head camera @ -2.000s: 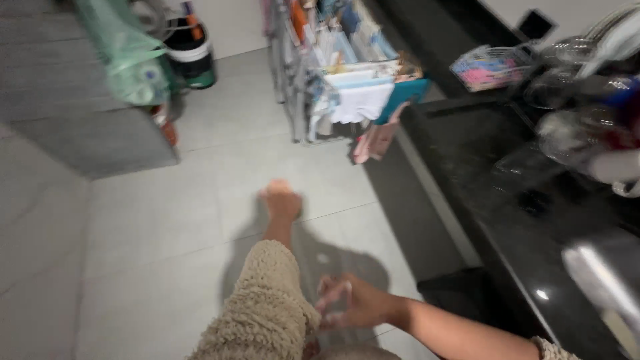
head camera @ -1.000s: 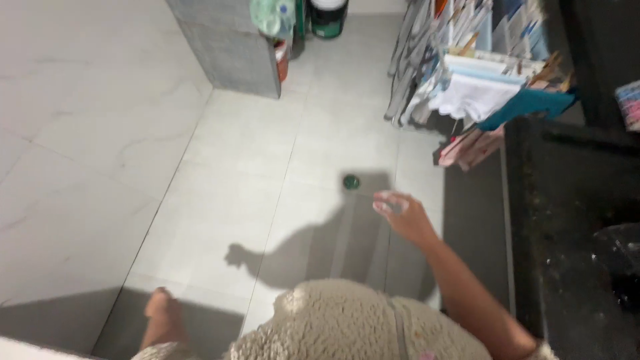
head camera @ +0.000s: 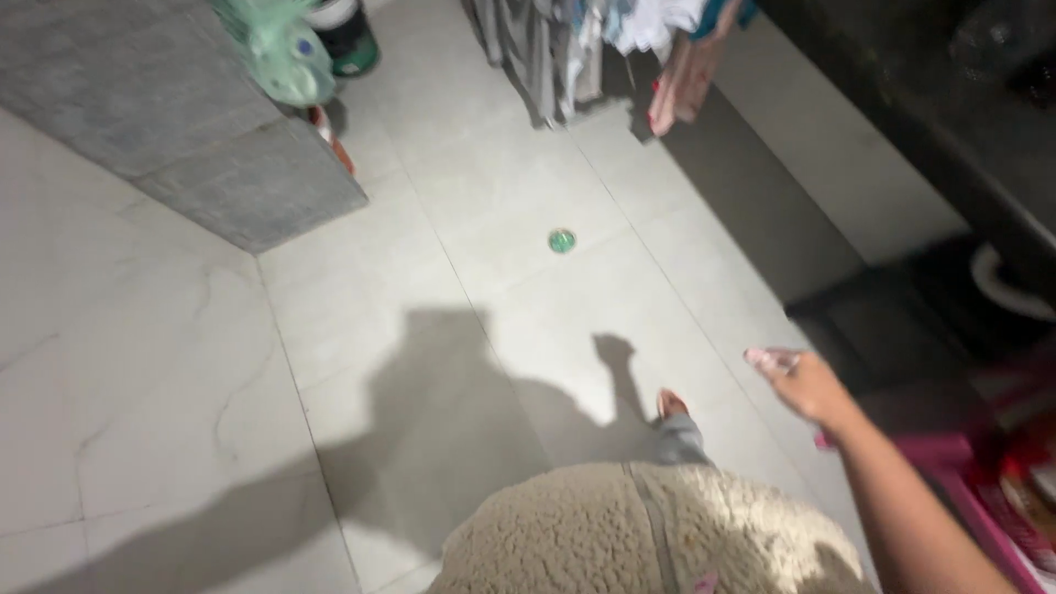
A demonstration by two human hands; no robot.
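Note:
My right hand point(head camera: 804, 384) is at the right, over the pale tiled floor, its fingers pointing left. Something small, clear and pinkish point(head camera: 773, 360) shows at its fingertips, too blurred to name. My left hand is out of the frame. A small round green thing point(head camera: 562, 241) lies on the floor, up and left of my right hand. My fleece jacket point(head camera: 569, 528) fills the bottom middle, and one foot point(head camera: 671, 403) shows just above it.
A clothes rack with hanging laundry point(head camera: 536, 49) stands at the top. At the upper left are a grey partition point(head camera: 239, 181), a green plastic bag point(head camera: 289, 66) and a dark bucket-like container point(head camera: 351, 41). A dark counter point(head camera: 899, 91) runs along the right, with a pink crate point(head camera: 940, 450) at lower right.
My left hand, seen at the lower left a second ago, has left the frame. My right hand remains at the right. The view has turned, and a foot and the pink crate now show.

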